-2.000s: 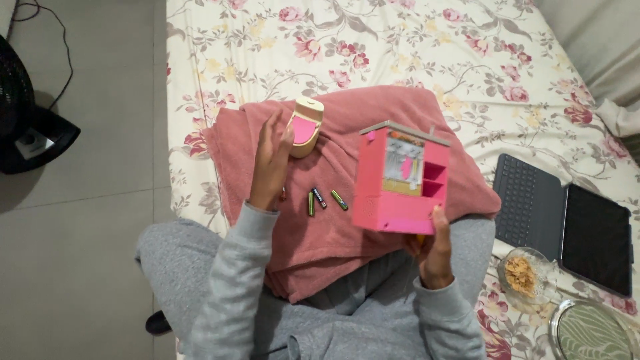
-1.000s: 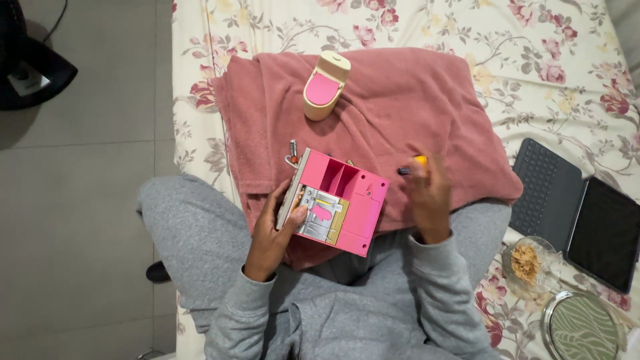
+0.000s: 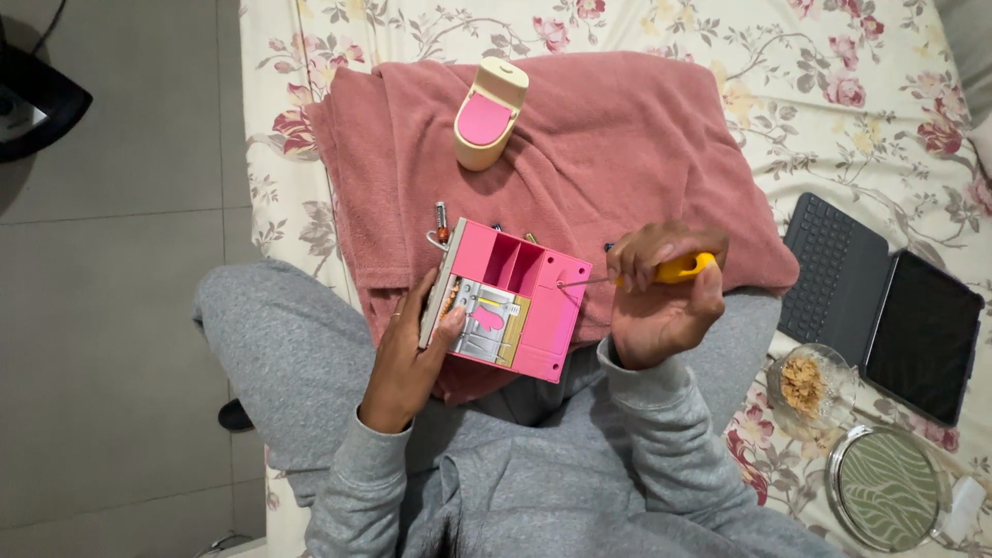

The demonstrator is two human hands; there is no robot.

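Observation:
My left hand (image 3: 411, 353) grips the grey-edged side of a pink toy kitchen unit (image 3: 546, 329), which lies tilted over my lap with its shelves and utensil picture facing up. In my right hand (image 3: 663, 291) is a screwdriver with a yellow handle (image 3: 686, 268); its thin shaft points left and its tip meets a hole area near the unit's upper right part. Beyond the unit, a cream toy toilet with a pink lid (image 3: 484, 120) lies on the folded pink blanket (image 3: 620, 139). One battery (image 3: 442, 222) shows beside the unit's upper left corner; other small cells are partly hidden behind it.
At the right lie a tablet (image 3: 922, 337) and its keyboard (image 3: 833, 271), a glass bowl of flakes (image 3: 804, 386) and a round patterned, clear-rimmed object (image 3: 889, 488). A floral sheet (image 3: 775, 54) covers the bed. A black object (image 3: 39, 101) stands on the tiled floor at left.
The toy unit went from my right hand to my left and was turned. My right hand has since brought the screwdriver to it. The toy toilet, earlier beside my left hand, now lies apart from it.

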